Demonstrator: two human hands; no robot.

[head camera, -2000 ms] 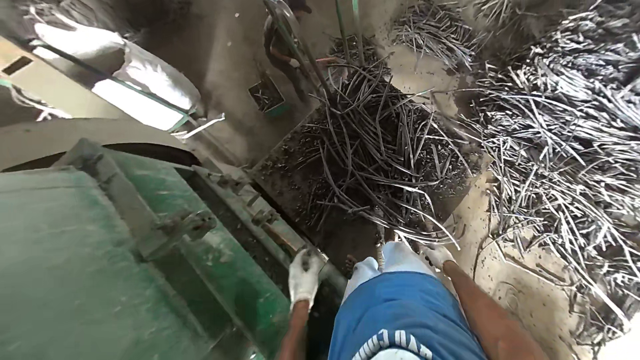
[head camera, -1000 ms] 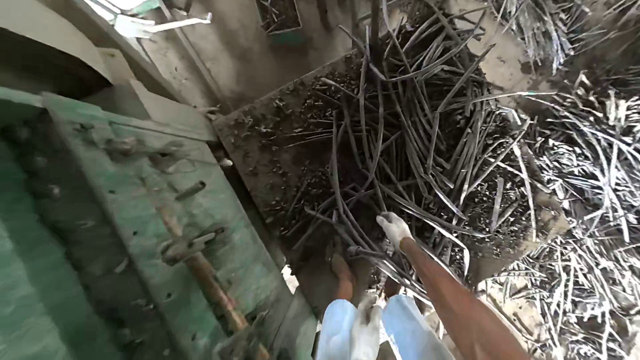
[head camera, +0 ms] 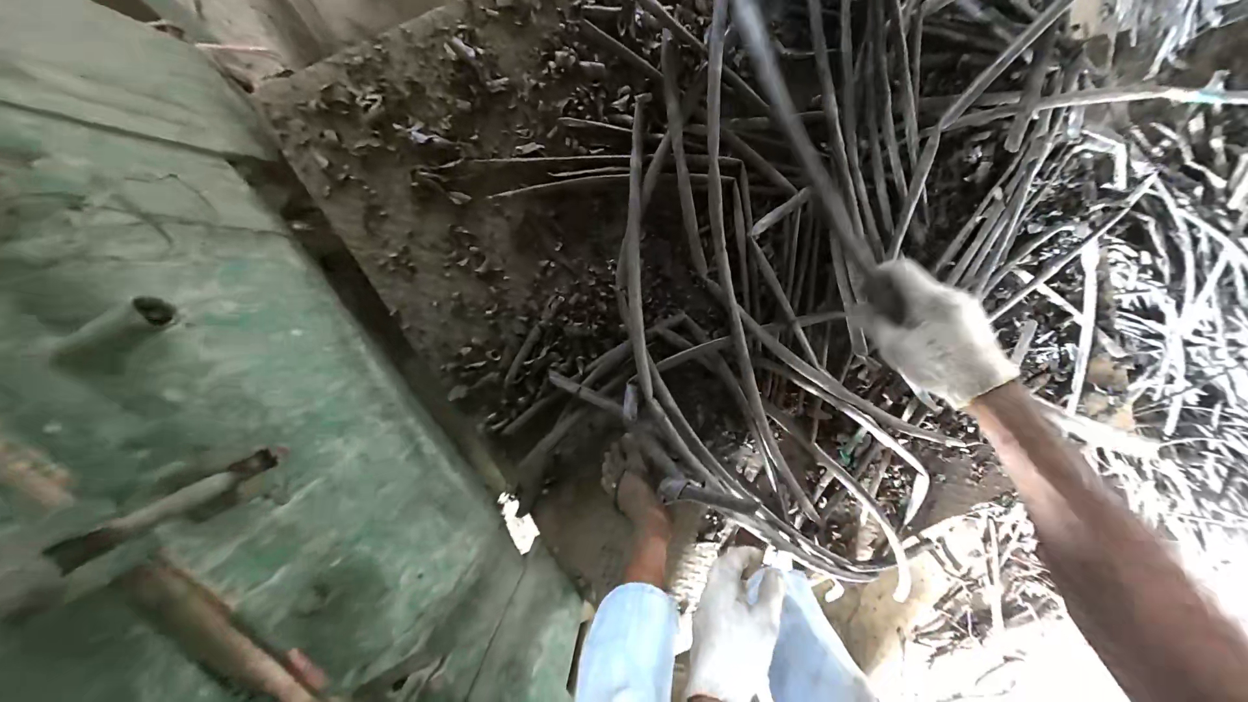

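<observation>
My right hand point(head camera: 934, 330), in a whitish work glove, is closed around the end of a long dark strip point(head camera: 795, 127). The strip is blurred and runs up and left from the fist, over a tangled heap of long grey-black strips point(head camera: 721, 244). My left hand point(head camera: 736, 619), gloved too, is low in the view between my light-blue trouser legs. Its fingers point toward the heap's lower edge and are partly bent; whether they hold anything is not clear. Several curved strips point(head camera: 780, 536) lie just beyond it.
A green metal machine point(head camera: 322, 390) with pipe stubs and a rusty rod point(head camera: 214, 634) fills the left side. My bare foot point(head camera: 634, 483) is beside the strips. Small dark scraps point(head camera: 409, 195) cover the floor plate. More cut strips point(head camera: 1180, 322) are piled at the right.
My left hand has left the machine's edge, where it was two seconds ago, and is between my legs. My right hand has reached into the heap and taken hold of a strip. The view has moved closer.
</observation>
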